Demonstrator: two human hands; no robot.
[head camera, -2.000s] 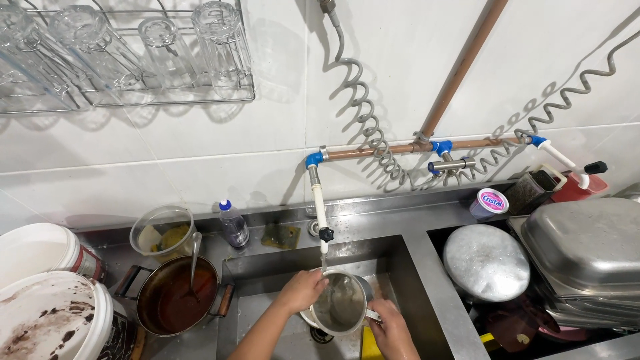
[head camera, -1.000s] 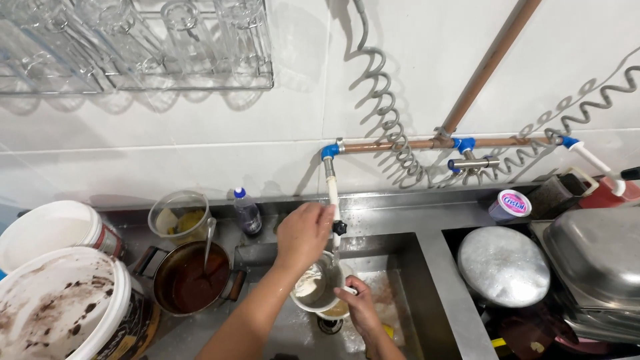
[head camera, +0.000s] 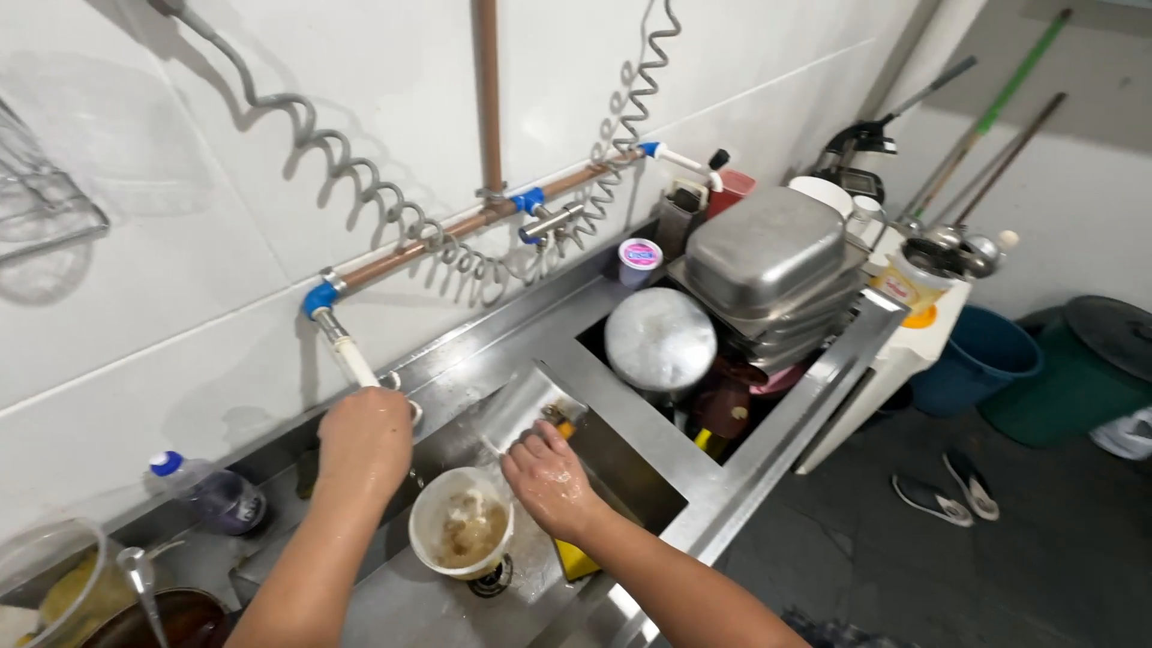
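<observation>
My left hand (head camera: 367, 441) is closed around the lower end of the white tap pipe (head camera: 354, 360) over the sink's left basin. With my right hand (head camera: 549, 472) I hold a metal pot (head camera: 526, 409), tilted on its side above the basin (head camera: 630, 468); my fingers are at its edge. Below and between my hands, a white plastic tub (head camera: 462, 524) with cloudy brownish liquid stands near the drain (head camera: 491, 576). A yellow object (head camera: 576, 560) lies beside it on the basin floor.
The right basin holds a round metal pot (head camera: 661, 340); stacked metal pans (head camera: 765, 252) stand beside it. At the left are a bottle (head camera: 211, 493), a clear container (head camera: 54, 576) and a pot of dark red liquid (head camera: 162, 621). Bins (head camera: 1071, 369) and shoes (head camera: 949, 490) are on the floor.
The view has swung right. The metal pot, upright between my hands two seconds ago, is now tilted in my right hand. My left hand has left the pot and is on the tap pipe.
</observation>
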